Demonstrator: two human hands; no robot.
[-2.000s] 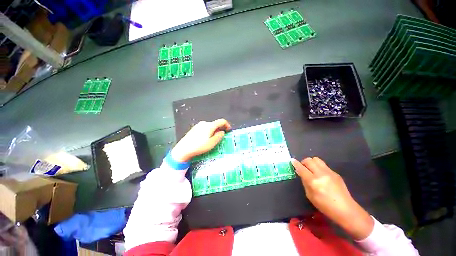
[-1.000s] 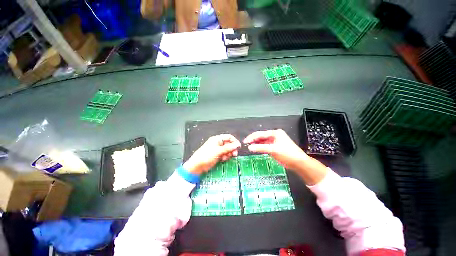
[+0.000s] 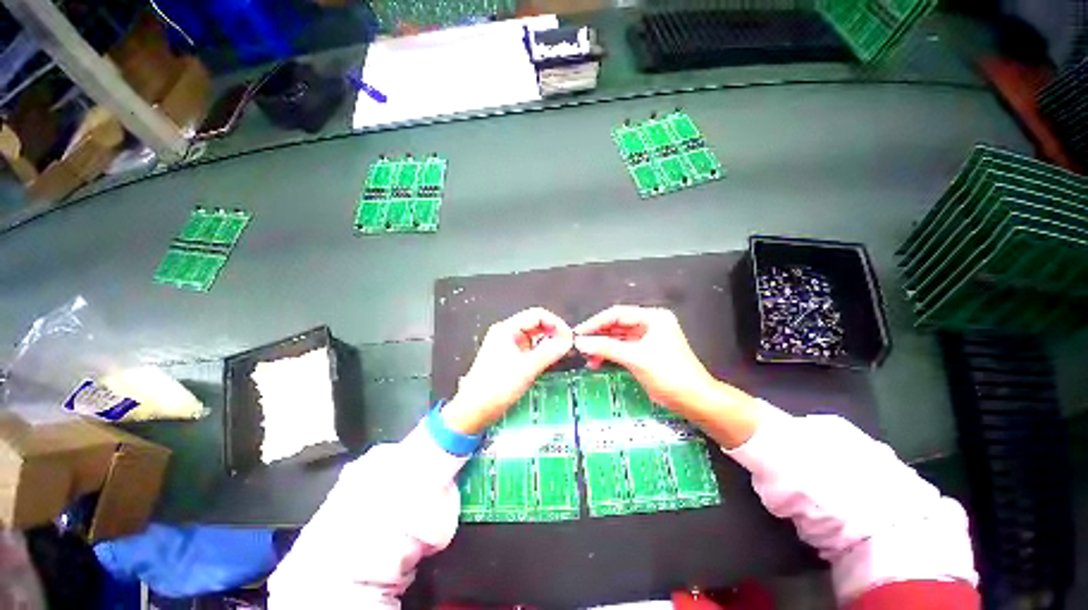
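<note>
Two green PCB panels lie side by side on the black anti-static mat [image 3: 501, 319], the left panel [image 3: 537, 481] and the right panel [image 3: 650, 471]. My left hand [image 3: 513, 363], with a blue band on its wrist, and my right hand [image 3: 644, 354] meet fingertip to fingertip just above the panels' far edge. Something tiny and whitish shows between the fingertips; the fingers hide most of it. The spacer bin [image 3: 298, 405] with white pieces stands to the left. The component bin [image 3: 802, 312] with dark, shiny parts stands at the mat's far right corner.
Populated PCB panels lie on the belt, at left [image 3: 203, 248], middle [image 3: 402, 194] and right [image 3: 668, 153]. A PCB rack [image 3: 996, 244] and a black ribbed strip [image 3: 1014, 453] are at right. A parts bag [image 3: 137, 393], cardboard box [image 3: 72, 471] and blue cloth [image 3: 191, 560] are at left.
Since two seconds ago, both hands have left the panels' sides and come together above the far edge. Over the last second they stay together while the view has shifted.
</note>
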